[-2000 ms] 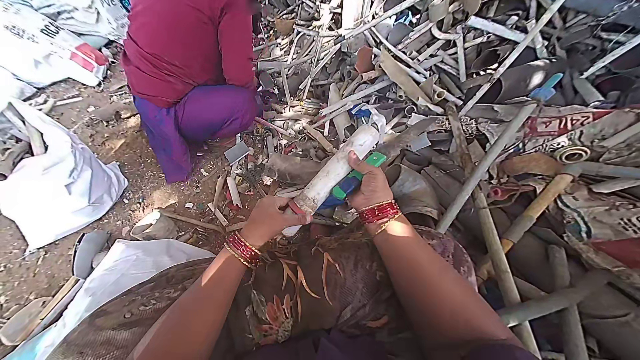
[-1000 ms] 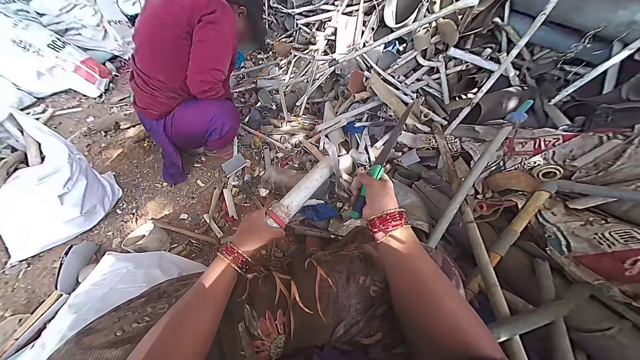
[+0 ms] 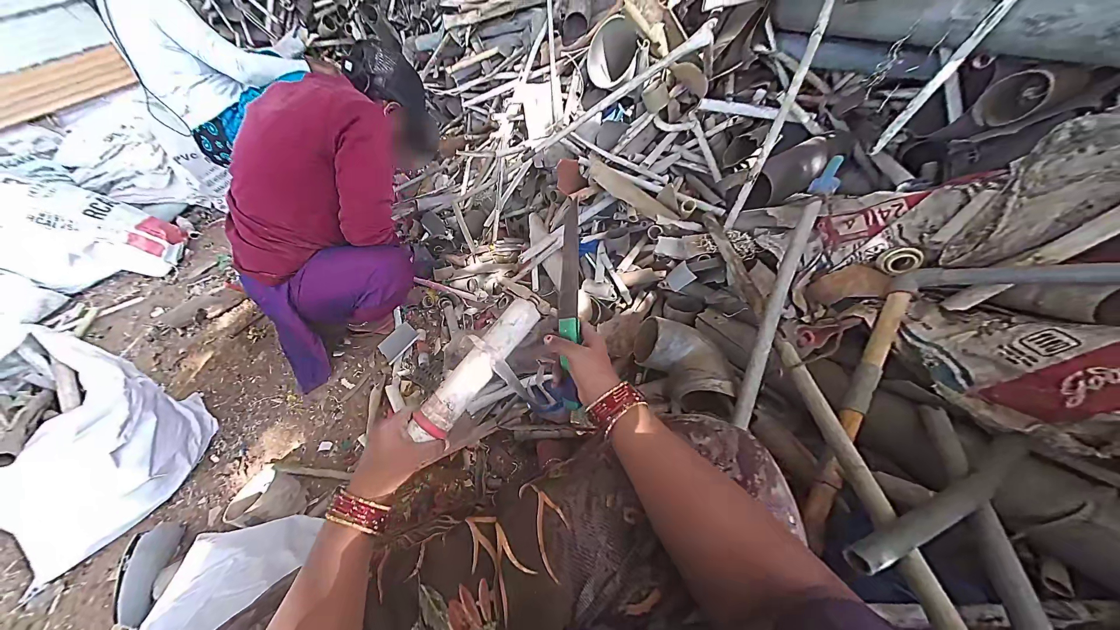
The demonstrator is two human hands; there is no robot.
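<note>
My left hand grips the near end of a white plastic pipe piece, beside a red band around that end. The pipe slants up and away to the right, with a thin pale strip across its middle. My right hand is closed on the green handle of a long-bladed knife. Its dark blade points away from me, to the right of the pipe and apart from it. Something blue, partly hidden, lies below the pipe near my right wrist. Red and gold bangles circle both wrists.
A person in a red top squats ahead on the left; another person in pale sleeves is behind. White sacks lie at left. A heap of scrap pipes spreads ahead. Long grey pipes and a printed sack lie at right.
The knife blade, hidden two seconds ago and slanting up to the right one second ago, now points nearly straight away. My two hands have moved apart since the oldest frame. The view has shifted.
</note>
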